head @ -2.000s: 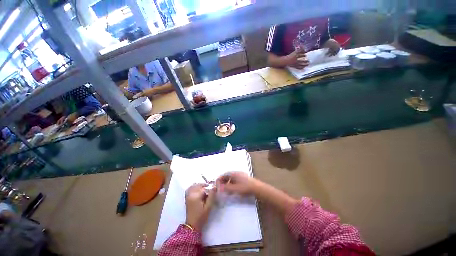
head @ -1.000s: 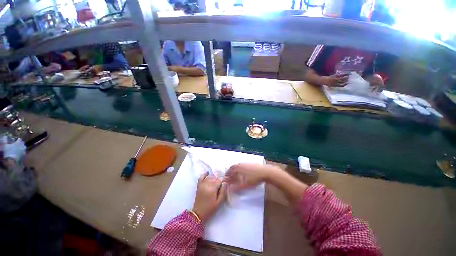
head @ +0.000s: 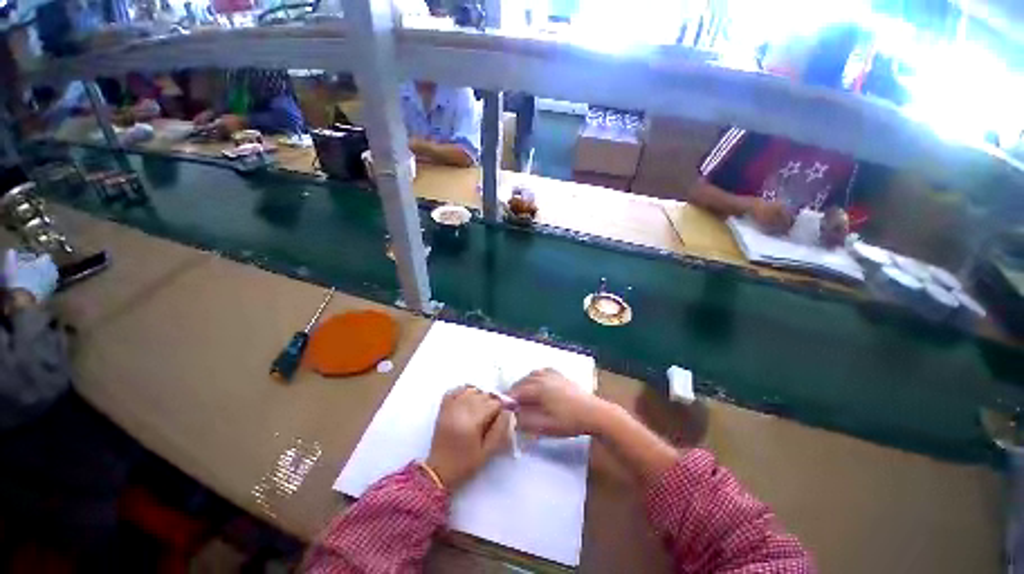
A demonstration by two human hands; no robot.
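Note:
The white paper stack (head: 393, 448) lies on the bench in front of me. My left hand (head: 469, 432) and my right hand (head: 550, 404) meet above its middle, fingers bent together around a small white piece of tissue paper (head: 515, 435). Only a thin strip of the tissue shows between and below the fingers. Whether a metal piece is inside is hidden by my fingers.
A screwdriver (head: 290, 353) and orange disc (head: 353, 343) lie left of the stack. Tiny shiny parts (head: 288, 471) lie front left. A small white block (head: 680, 383) sits at the belt edge. A pronged metal piece (head: 608, 308) is on the green conveyor (head: 517, 280). People work beyond.
The view has turned, so the bench and belt sit differently. The white tissue that stood up above my left hand a second ago is now gathered small between my fingers.

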